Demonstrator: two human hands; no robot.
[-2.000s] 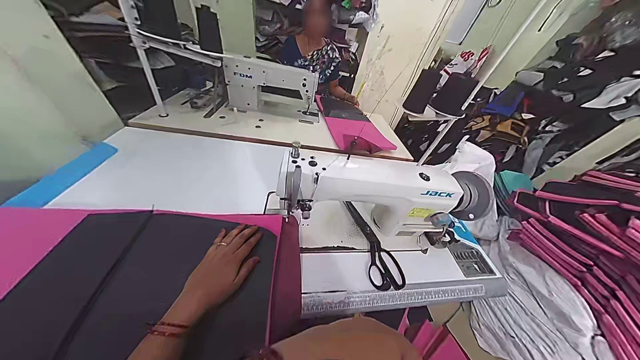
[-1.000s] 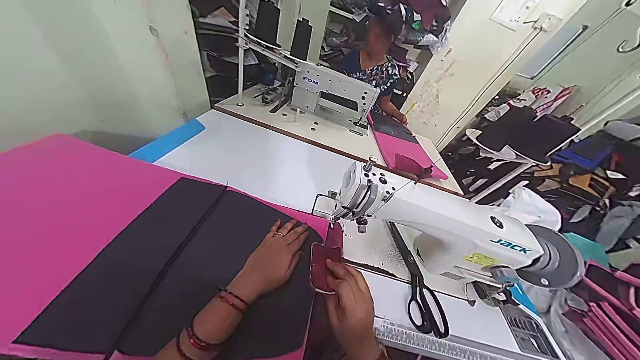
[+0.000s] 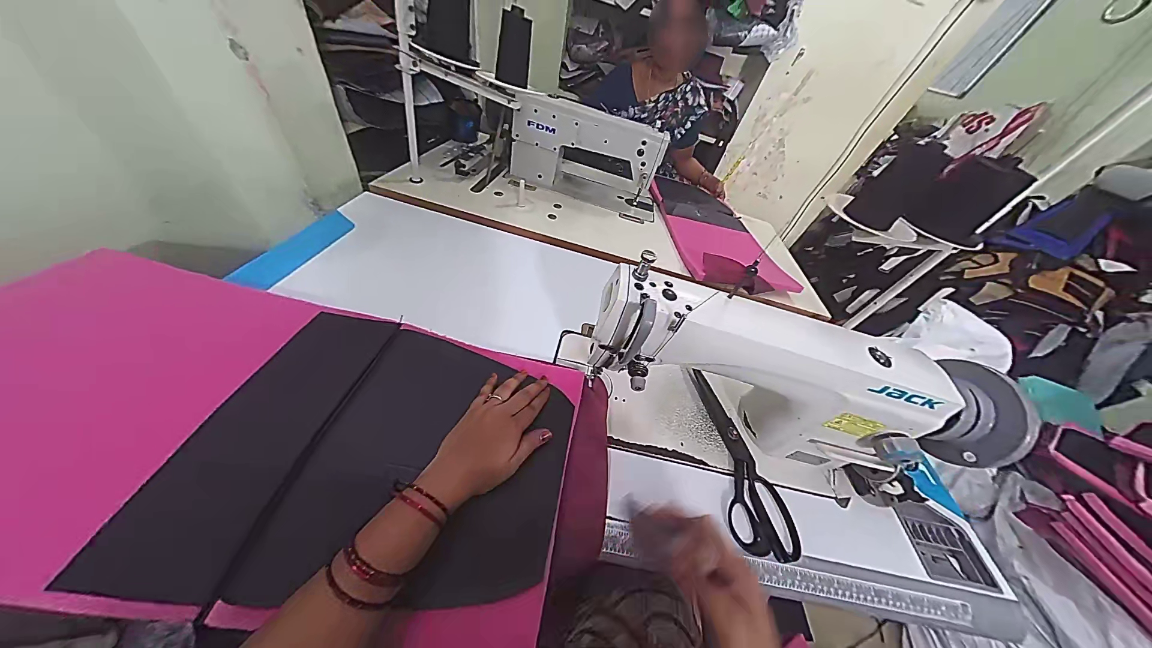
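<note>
My left hand (image 3: 495, 432) lies palm down, fingers spread, on a black fabric panel (image 3: 360, 459) that rests on a larger pink sheet (image 3: 180, 360). A dark maroon strip (image 3: 585, 477) runs along the right side of the panel, reaching the needle area of the white Jack sewing machine (image 3: 765, 342). My right hand (image 3: 697, 553) is blurred, over the table's front edge near a ruler strip; whether it holds anything cannot be made out. Black-handled scissors (image 3: 751, 504) lie right of it, under the machine arm.
Across the white table (image 3: 432, 270), another person sits behind an FDM sewing machine (image 3: 585, 148) with a pink and black piece (image 3: 720, 238). Folded pink-edged pieces (image 3: 1098, 540) are stacked at the right. Thread cones (image 3: 513, 49) stand at the back.
A second ago my right hand held a small maroon piece by the panel's right edge; it has moved right, away from the panel. My left hand stays on the black panel.
</note>
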